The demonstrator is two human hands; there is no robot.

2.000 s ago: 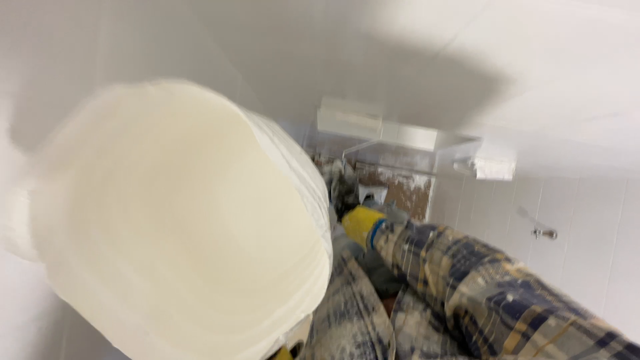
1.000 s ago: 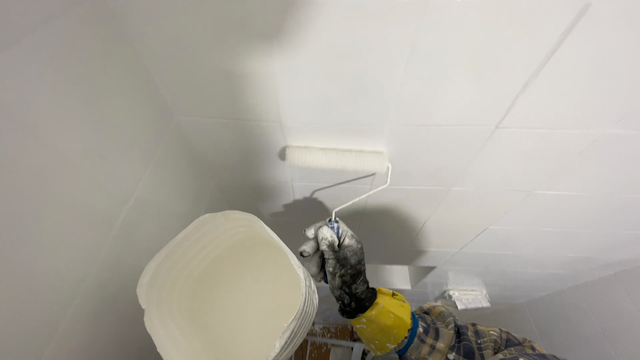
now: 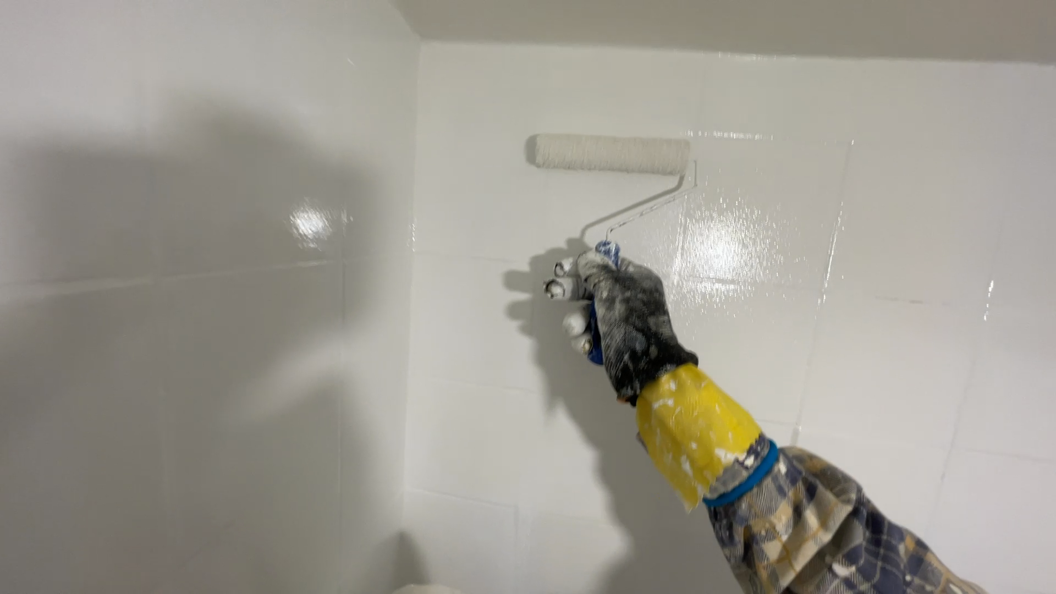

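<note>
My right hand (image 3: 631,318), in a paint-smeared dark and white glove, is closed around the blue handle (image 3: 596,334) of a paint roller. The roller's off-white sleeve (image 3: 612,154) lies level against the white tiled wall (image 3: 487,330), above the hand and near the top of the wall. A thin wire frame joins sleeve and handle. Yellow material with paint spots covers my wrist, with a blue band over a plaid sleeve. My left hand is out of view. Only a pale rim (image 3: 426,589), probably of the white bucket, shows at the bottom edge.
A second white tiled wall (image 3: 247,330) meets the first at a vertical corner on the left. The ceiling (image 3: 726,29) runs along the top. Wet-looking shiny patches show on both walls, and shadows fall across them.
The view has shifted greatly. The white bucket, large in both earlier frames, has almost left the view. My right hand and the roller are now high on the wall, close to the ceiling.
</note>
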